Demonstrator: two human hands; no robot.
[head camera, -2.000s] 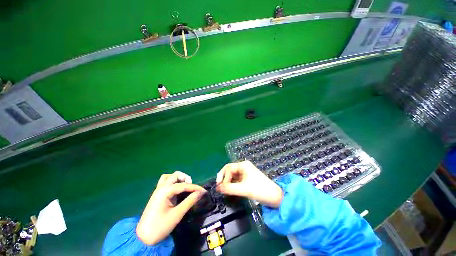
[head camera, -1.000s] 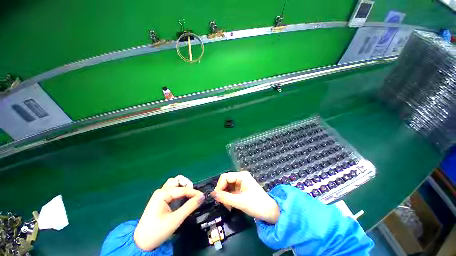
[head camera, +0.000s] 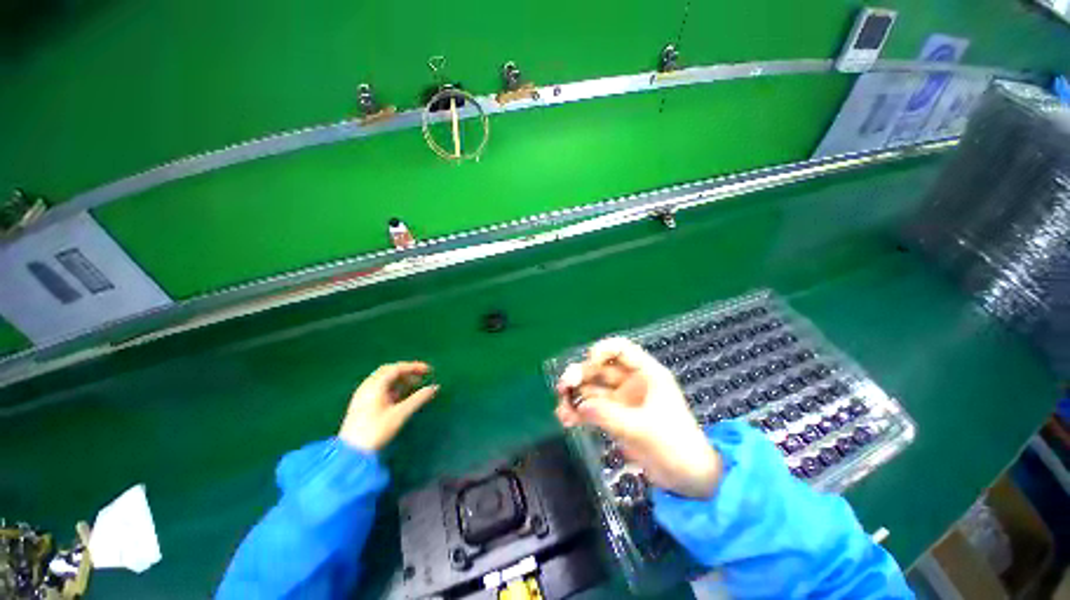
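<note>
The black fixture (head camera: 428, 541) lies on the bench in front of me. A black rounded-square housing (head camera: 491, 508) sits in it, and a yellow clamp piece (head camera: 520, 586) shows at its near edge. My left hand (head camera: 391, 402) is above the bench behind the fixture's left side, fingers apart, holding nothing. My right hand (head camera: 634, 410) is over the left edge of the clear blister tray (head camera: 888, 436), fingers curled together. A small dark spot shows at its fingertips; I cannot tell if it is a held part. The tray holds rows of dark round parts.
A small dark part (head camera: 493, 320) lies on the bench behind the fixture. Tall stacked blister trays (head camera: 997, 199) stand at far right. A loose parts pile (head camera: 29, 563) and white paper scrap (head camera: 126, 530) lie at far left. A green panel (head camera: 587, 152) with clips stands behind.
My hands have parted from over the fixture, uncovering the housing. My left hand moved up and left and opened; my right hand moved up and right to the tray.
</note>
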